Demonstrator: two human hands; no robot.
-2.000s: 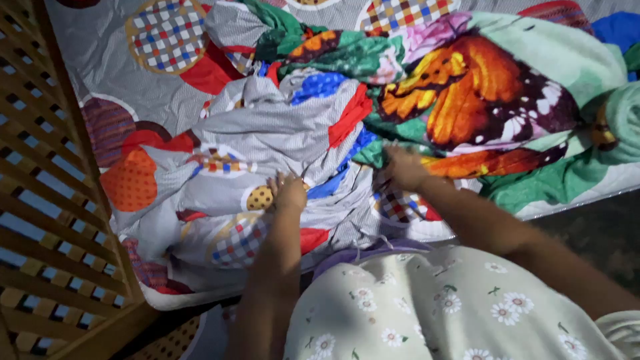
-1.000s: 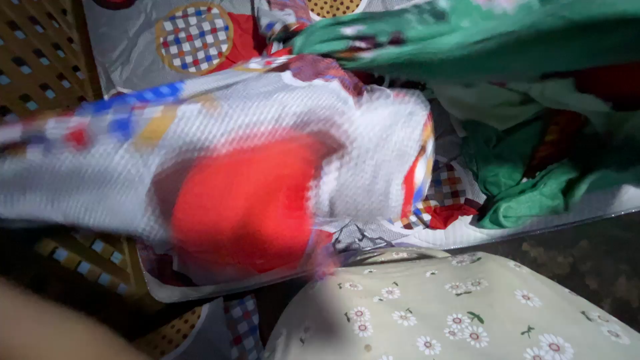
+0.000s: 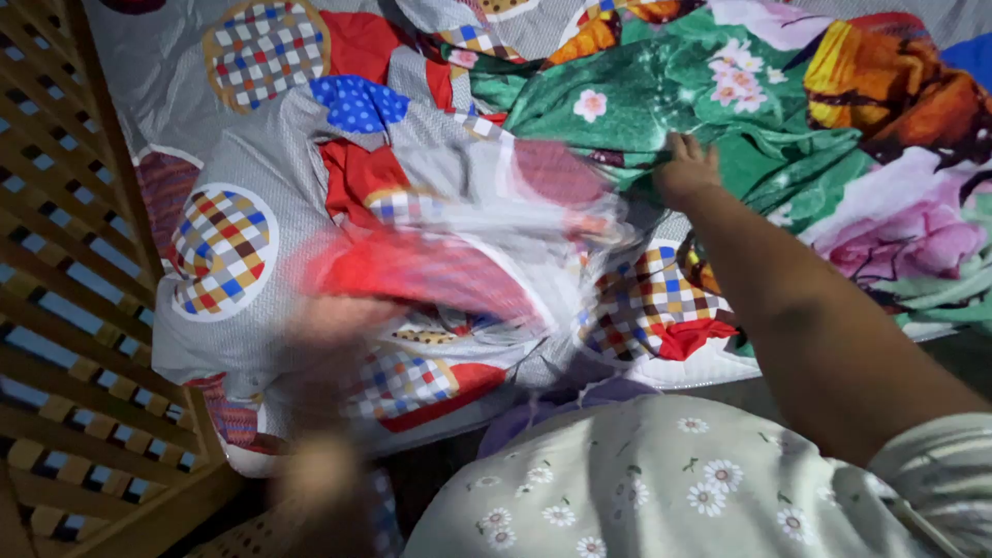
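A grey patterned cloth (image 3: pixel 302 155) with red, blue and checked shapes lies bunched over a mattress, its middle blurred by motion. My left hand (image 3: pixel 349 318), strongly blurred, is at the red part of this cloth; whether its fingers grip it is unclear. My right hand (image 3: pixel 687 172) rests on the green part of a plush blanket (image 3: pixel 620 101) printed with flowers and orange wings. Its fingers are bent against the blanket; a hold on it cannot be made out.
A wooden lattice panel (image 3: pixel 77 294) stands along the left side. The mattress edge (image 3: pixel 697 380) runs close to my body, in front of my flowered light garment (image 3: pixel 620 480). A blue cloth (image 3: pixel 969 62) shows at the far right.
The grey cloth, raised and blurred across the view one second ago, now lies lower on the bed. Both hands are back in view. The green part of the blanket lies more spread than two seconds ago.
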